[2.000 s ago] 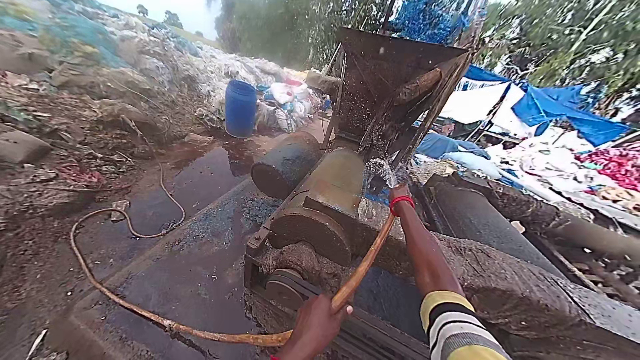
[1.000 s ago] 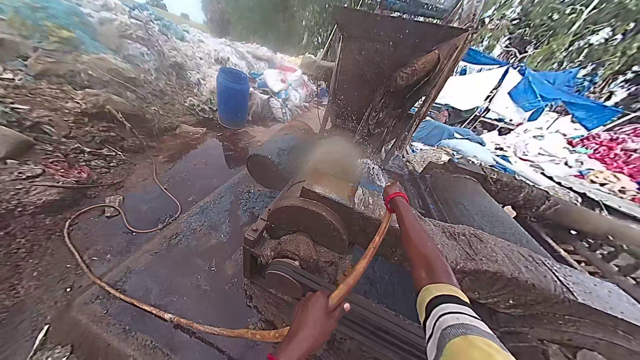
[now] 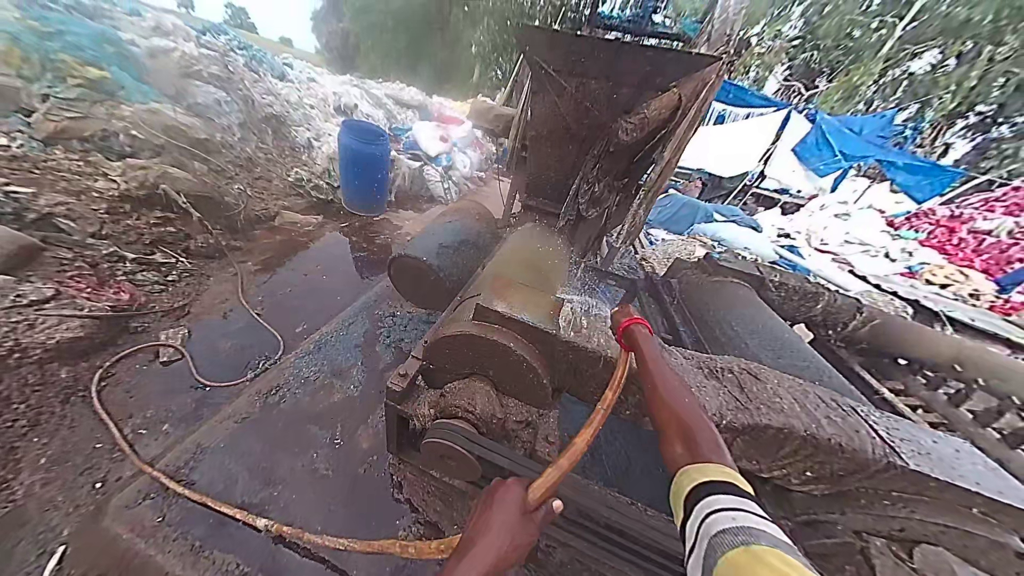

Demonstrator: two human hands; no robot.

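Observation:
An orange-brown hose (image 3: 588, 424) runs between my two hands. My right hand (image 3: 628, 324), with a red band at its wrist, is closed around the hose near its spraying end. Water spray (image 3: 588, 296) leaves there onto a dirty machine with a rounded metal housing (image 3: 524, 276). My left hand (image 3: 508, 516) grips the hose lower down, beside the drive belts (image 3: 560, 496) and a pulley (image 3: 450, 450). Above the housing rises a rusty metal hopper (image 3: 592, 120). The hose nozzle itself is hidden by my fingers and the spray.
The hose's slack loops over wet, muddy ground (image 3: 280, 448) at left. A blue plastic barrel (image 3: 364, 168) stands behind, near heaped plastic waste (image 3: 264, 104). A metal cylinder (image 3: 444, 254) lies beside the housing. Blue tarpaulins (image 3: 872, 152) and piled cloth-like material (image 3: 976, 236) are at right.
The spraying hose end has shifted slightly against the machine, with my right hand still on it. Mist over the rounded housing looks thinner than one second ago. Both hands keep their hold.

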